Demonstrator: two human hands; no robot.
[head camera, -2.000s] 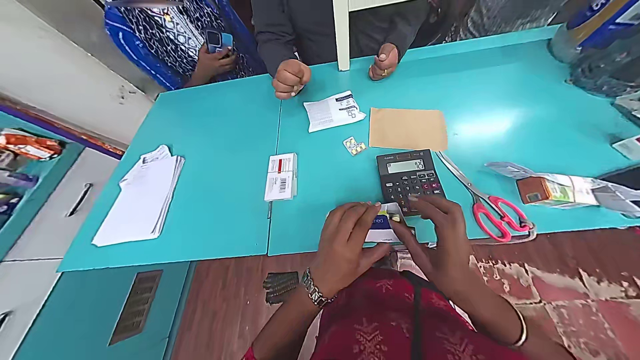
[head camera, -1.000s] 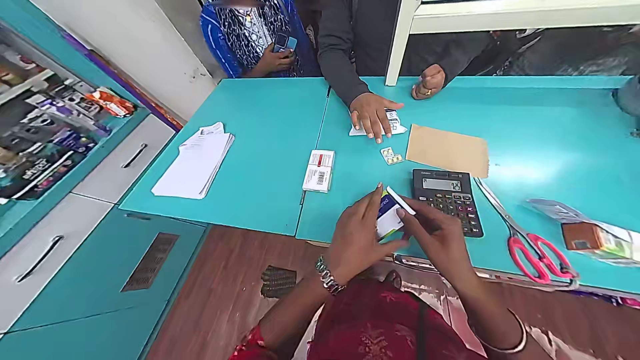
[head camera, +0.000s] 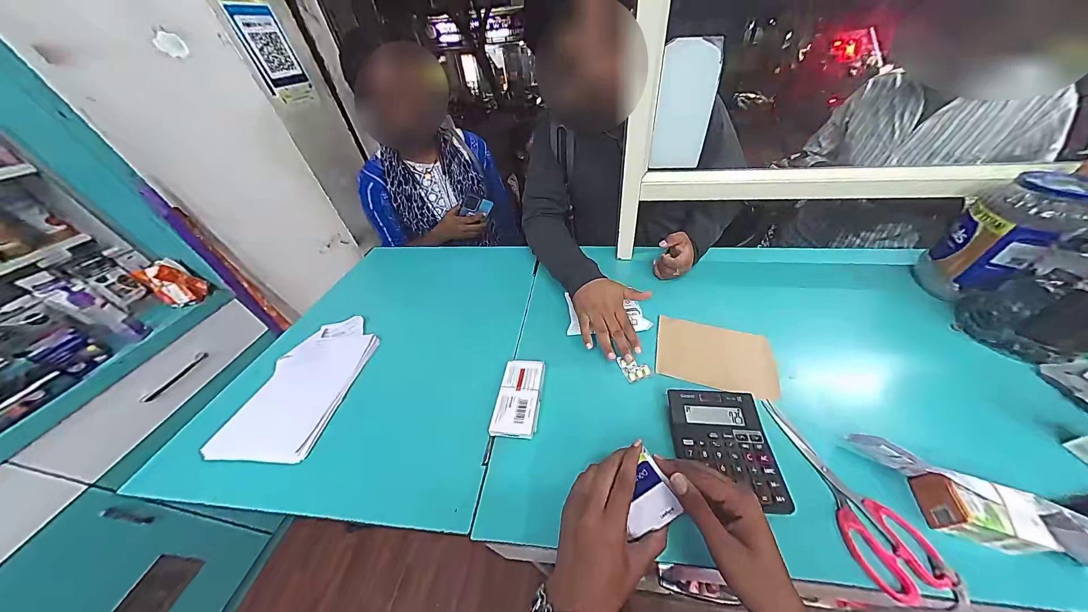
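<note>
My left hand (head camera: 602, 523) and my right hand (head camera: 722, 518) both grip a small white and blue carton (head camera: 654, 501) at the counter's near edge. Just beyond my right hand lies a Casio calculator (head camera: 731, 446), its lower left part hidden by my fingers. A flat stack of white and red medicine boxes (head camera: 517, 399) rests left of the calculator. Across the counter, another person's hand (head camera: 608, 314) lies over a white packet (head camera: 639, 316), fingertips at a small blister strip of tablets (head camera: 633, 368). A brown paper envelope (head camera: 718, 353) lies beside the strip.
Scissors with pink handles (head camera: 888, 544) lie right of the calculator, near a plastic-wrapped box (head camera: 977, 510). Large plastic jars (head camera: 990, 234) stand at the far right. A stack of white papers (head camera: 293, 395) lies on the left. A window frame (head camera: 633, 204) rises behind the counter; people stand beyond it.
The other person's hand has reached forward from the counter's far edge onto the white packet, then to the blister strip. My hands still hold the carton, now tilted. The view has lifted.
</note>
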